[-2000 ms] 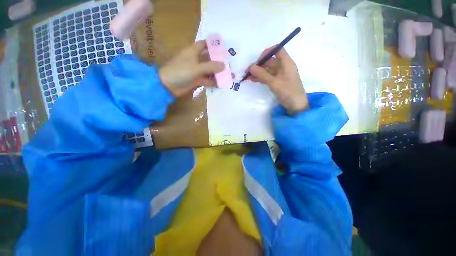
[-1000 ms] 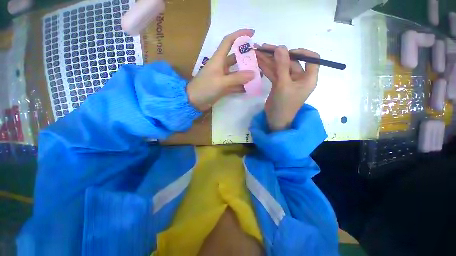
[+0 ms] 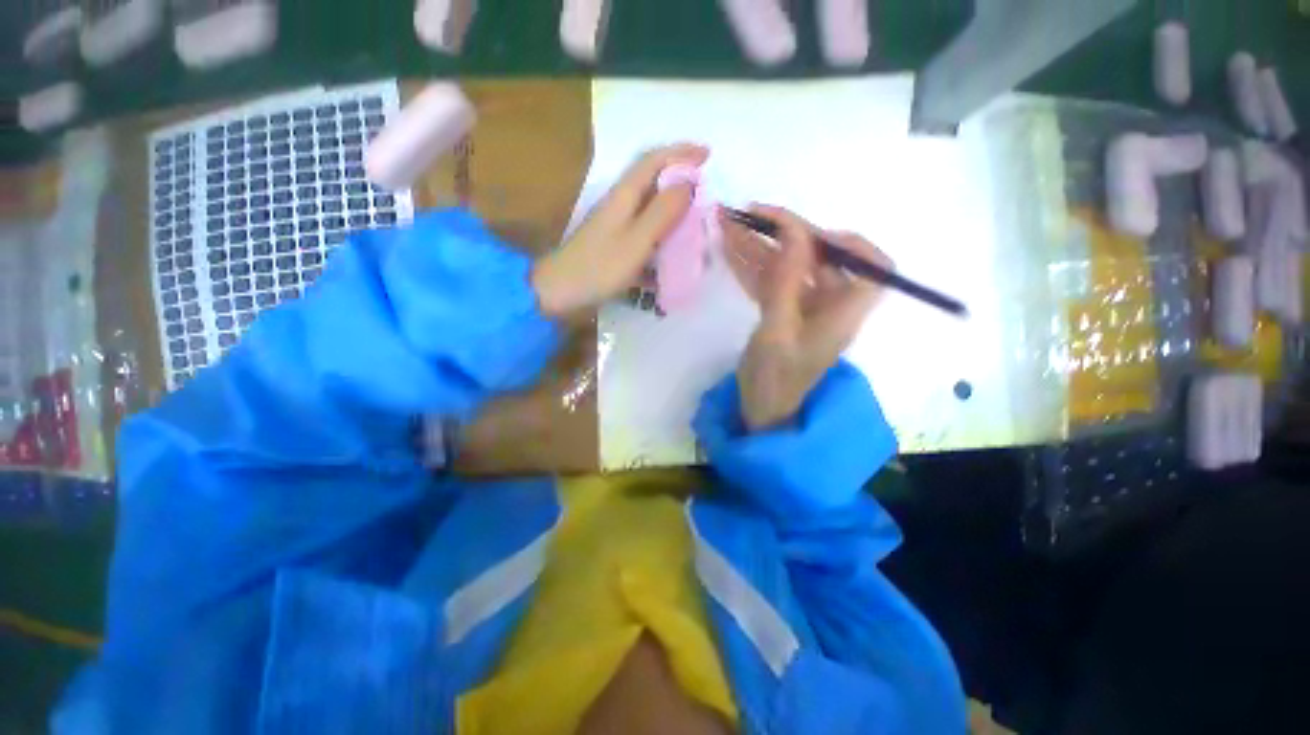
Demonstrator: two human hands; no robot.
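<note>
My left hand (image 3: 611, 244) holds a pink housing (image 3: 683, 266) upright over the white board (image 3: 805, 144), with its thumb or a finger across the upper end. Whether a dark piece sits on that end is hidden. My right hand (image 3: 797, 295) holds a black pencil-like stick (image 3: 898, 280) like a pen, its tip pointing left, close to the housing. Small dark adhesive pieces (image 3: 647, 299) show beside the housing's lower left, partly covered.
A full sticker sheet (image 3: 273, 201) and a loose pink housing (image 3: 420, 134) lie at left on brown cardboard (image 3: 517, 129). A grey metal bracket (image 3: 991, 65) stands at the far edge. Clear plastic wrap (image 3: 1106, 287) with pink housings lies at right. More housings lie on the green surface beyond.
My left hand first brought the housing right and up, and now its fingers cover the upper end. The stick has moved from the board to the housing, then slightly off its face. The view has shifted forward.
</note>
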